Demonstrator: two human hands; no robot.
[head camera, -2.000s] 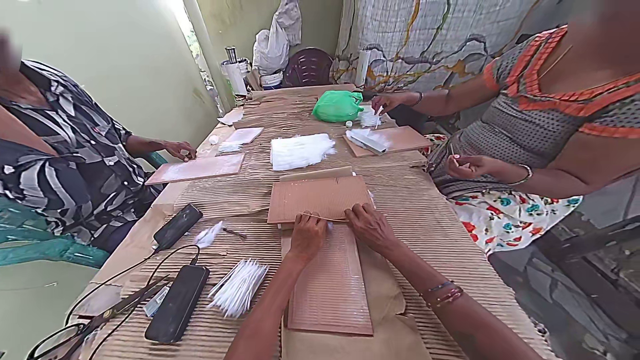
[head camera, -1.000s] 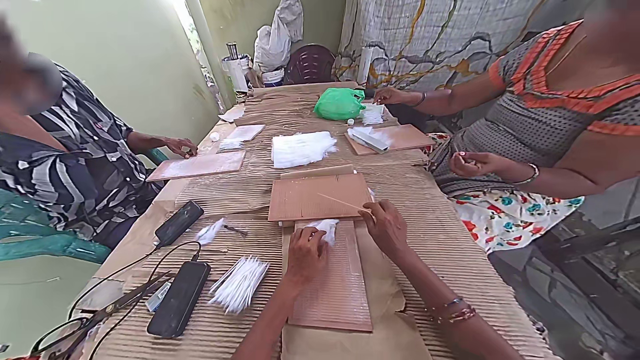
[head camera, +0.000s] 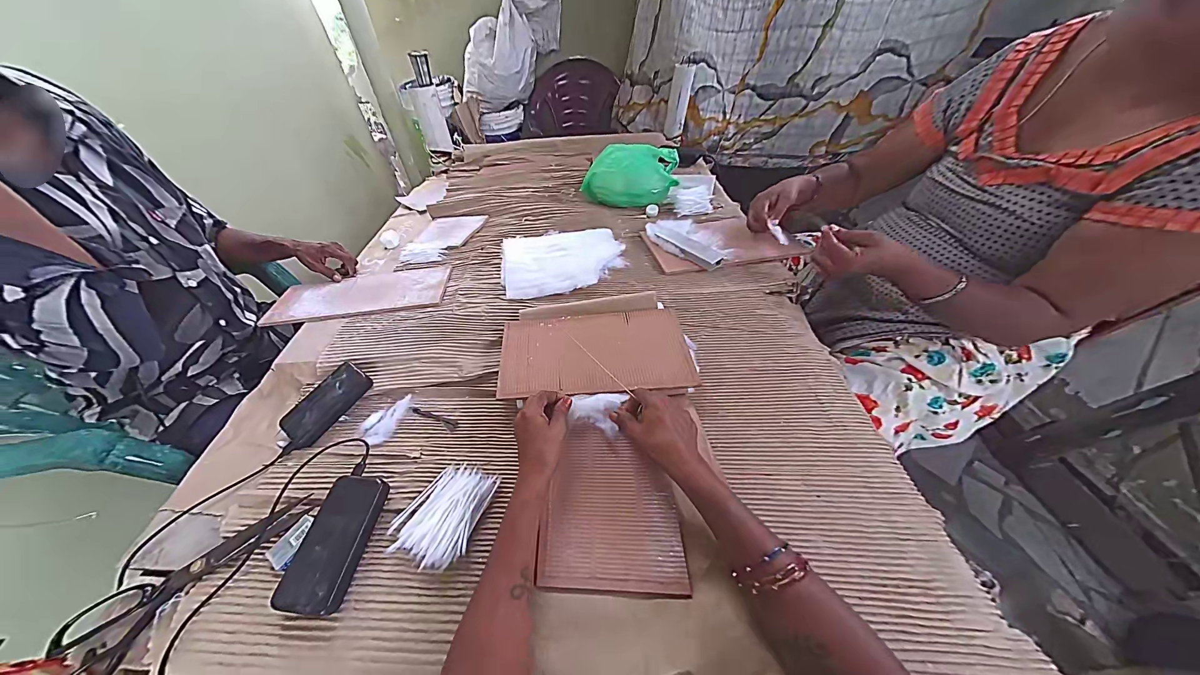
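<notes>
A small tuft of white cotton (head camera: 596, 409) lies spread between my hands on the upper end of a ridged brown board (head camera: 614, 516). The fingertips of my left hand (head camera: 544, 431) pinch its left edge. My right hand (head camera: 661, 427) holds its right edge, and a thin stick (head camera: 598, 362) slants up and left from those fingers. The stick passes over a second ridged board (head camera: 600, 352), which lies crosswise just beyond my hands. To the left of my left forearm is a pile of thin white cotton wicks (head camera: 445, 516).
Two dark power banks or phones (head camera: 330, 546) with cables and large scissors (head camera: 211, 562) lie at left. Beyond the boards are a white cotton stack (head camera: 561, 262) and a green plastic bag (head camera: 630, 174). People sit at both sides, their hands by boards (head camera: 361, 292) on the corrugated paper covering (head camera: 787, 450).
My left hand has moved from on top of the cotton to its left edge. The cotton tuft, first seen one second ago, is now stretched between both hands. The person at right has brought their hands closer together.
</notes>
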